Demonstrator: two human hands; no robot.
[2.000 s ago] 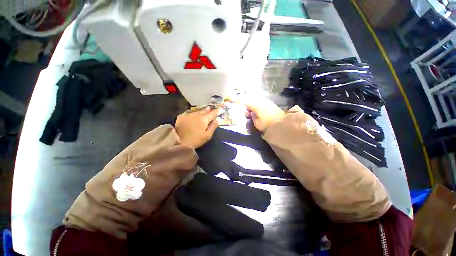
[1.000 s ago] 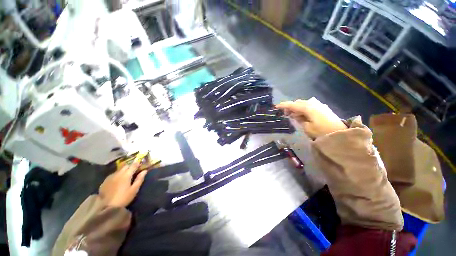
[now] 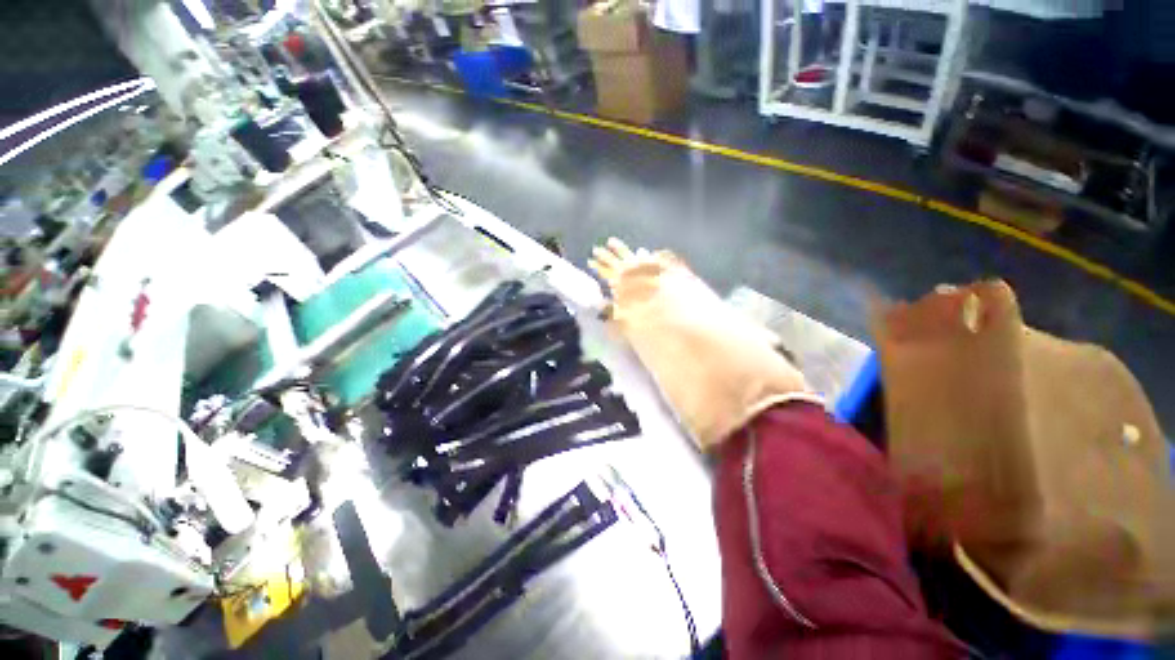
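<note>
My right hand (image 3: 624,267) is stretched out at the table's right edge, beyond the zipper bundle. Its fingers look apart and no held item shows. My left hand is not in view. The layered black zipper bundle (image 3: 509,400) lies right of the sewing machine head (image 3: 110,561). A few separate zippers (image 3: 515,554) lie in front of the bundle. A plain black fabric strip (image 3: 366,567) lies between them and the yellow guide plate (image 3: 262,596), which is uncovered beside the head.
Green panels (image 3: 367,338) and silver rails lie behind the head. A thin dark cord (image 3: 665,554) lies at the table's right side. A brown bag or cloth (image 3: 1031,451) hangs over something blue at right. Beyond are cardboard boxes (image 3: 638,77), a white stand (image 3: 857,97) and a yellow aisle line.
The view has swung right. My right hand has moved from the machine, past the zipper bundle, to the table's edge. My left hand, earlier at the yellow plate, is out of view.
</note>
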